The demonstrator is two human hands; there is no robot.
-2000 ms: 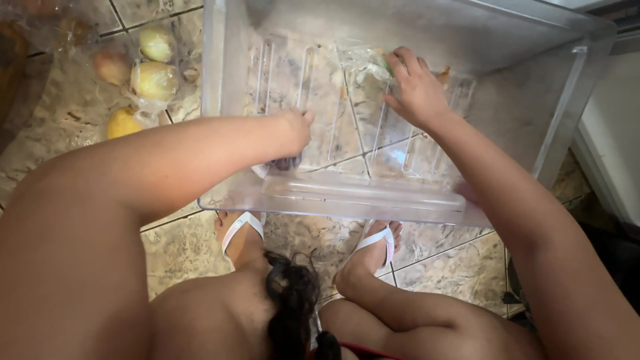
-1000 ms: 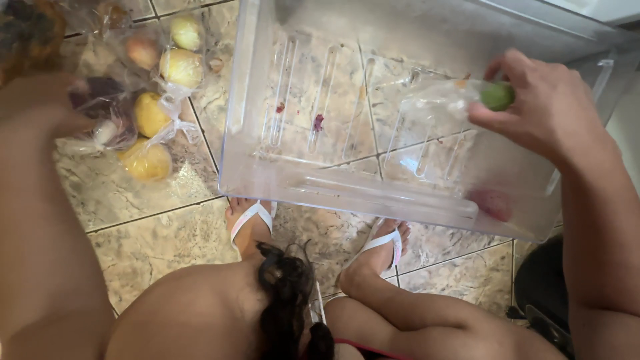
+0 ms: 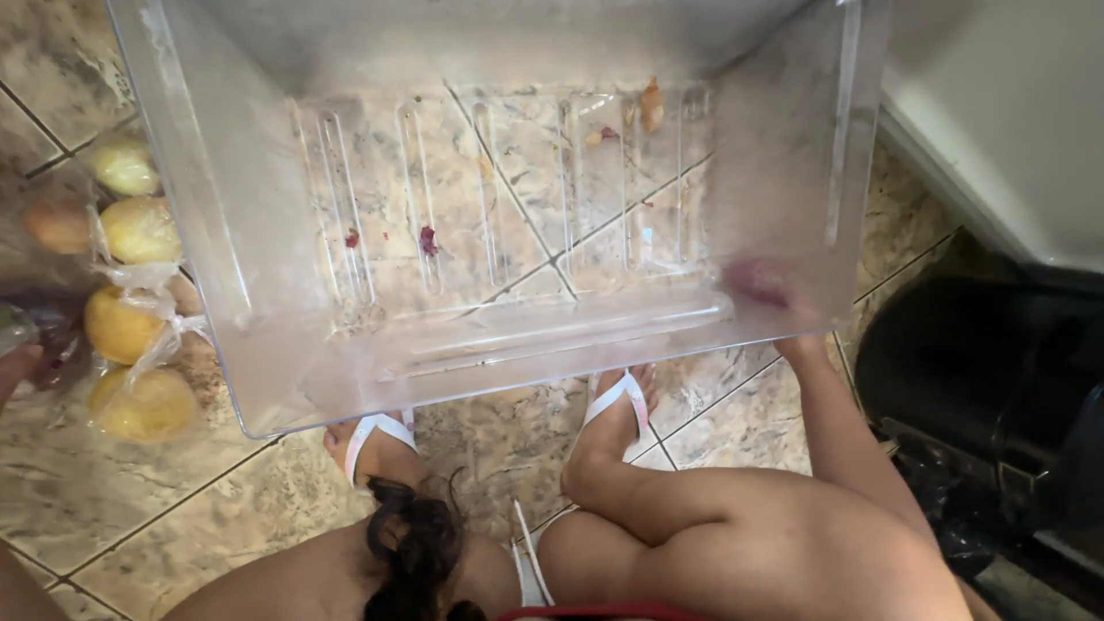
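A clear plastic drawer (image 3: 552, 345) lies over the tiled floor in front of me, with bits of dark red and brown peel (image 3: 429, 241) on its ribbed bottom. At the left edge of the view, only the fingertips of my left hand (image 3: 15, 371) show, against a plastic bag with dark red contents (image 3: 56, 332); a green thing is beside them. My right hand (image 3: 802, 319) is at the drawer's near right corner, blurred behind the cloudy wall, so its grip is hidden. A reddish patch (image 3: 759, 280) shows near it.
Several bagged yellow and pale round fruits or vegetables (image 3: 142, 404) lie left of the drawer. My feet in white flip-flops (image 3: 617, 405) are just below its near edge. A black container (image 3: 940, 362) stands at the right, under a white panel (image 3: 1009, 121).
My right hand has left the drawer's inside, where it held a clear bag with something green, and is now at the near right corner. The drawer fills more of the view.
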